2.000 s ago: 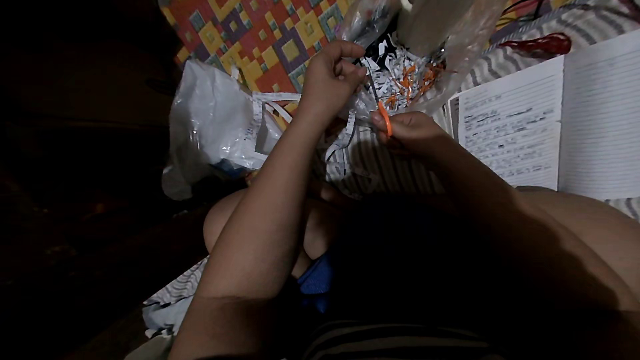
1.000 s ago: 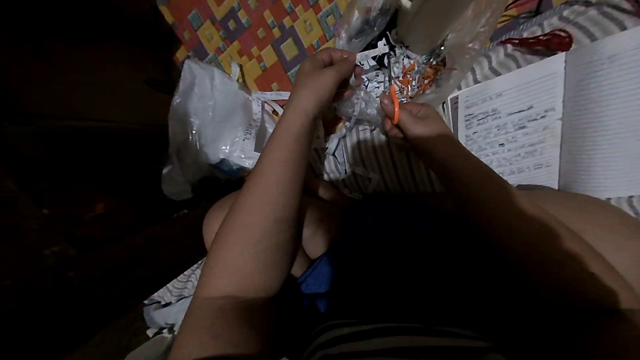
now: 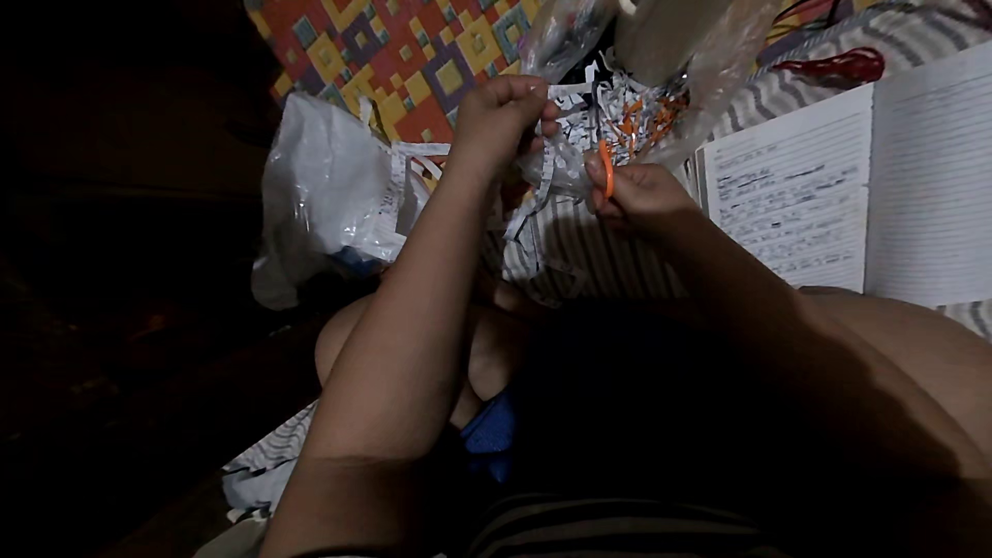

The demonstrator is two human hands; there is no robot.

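Observation:
My left hand pinches a narrow white paper strip whose free end reaches right, to the scissor blades. Orange-handled scissors are in my right hand, with the blades pointing away from me at the strip. Just beyond is a clear plastic bag with many white and orange paper snippets in it. Another printed paper strip hangs below my left hand, over the striped cloth.
At the left stands a white plastic bag beside more paper strips. An open notebook with handwriting lies at the right, and a bundle of red cord is behind it. Patterned fabric spans the back.
My right hand with the scissors has moved a little away from my body since two seconds ago. The strip in my left hand now lies sideways toward the blades.

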